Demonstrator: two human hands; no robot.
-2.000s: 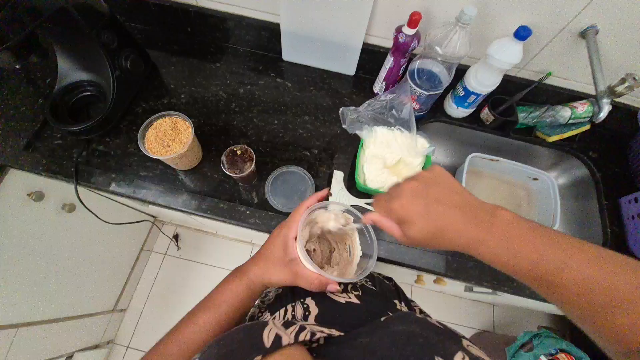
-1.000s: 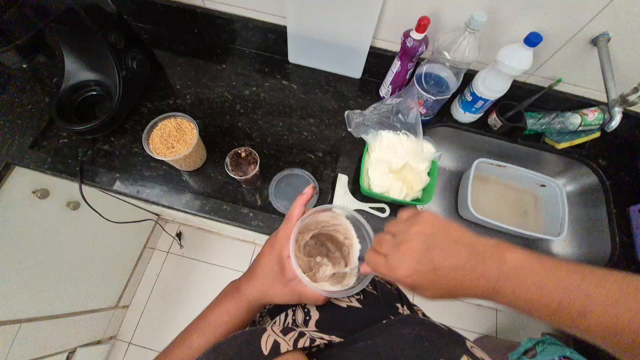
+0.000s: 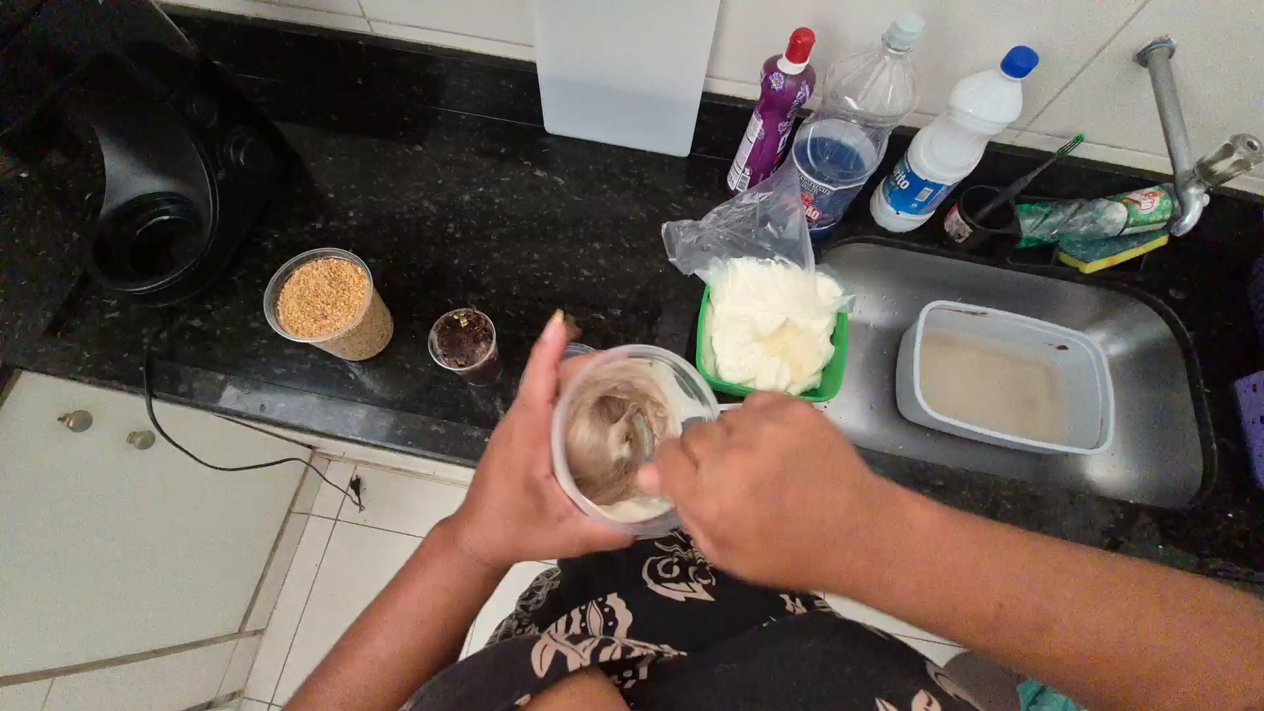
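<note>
My left hand (image 3: 528, 474) holds a clear plastic tub (image 3: 632, 365) tilted over my lap; inside is a light brown and white creamy mixture (image 3: 617, 439). My right hand (image 3: 770, 484) is closed at the tub's right rim, its fingers around a utensil that is mostly hidden and reaches into the mixture. Just behind my right hand, a green container (image 3: 839, 365) holds white cream (image 3: 765, 326) in a clear plastic bag (image 3: 741, 232). Left of the tub stand a small cup of dark bits (image 3: 464, 341) and a larger cup of golden crumbs (image 3: 326, 301).
A black appliance (image 3: 158, 148) stands at left, with a cable (image 3: 197, 459) hanging nearby. The steel sink (image 3: 1155, 395) at right holds a white plastic container (image 3: 1101, 395) with cloudy liquid. Several bottles (image 3: 948, 148) line the wall near a sponge (image 3: 1111, 252) and the tap (image 3: 1175, 128).
Both hands stay at the tub, and the mixture inside has shifted with the stirring. The tub and my left hand now cover most of the round lid seen on the counter earlier.
</note>
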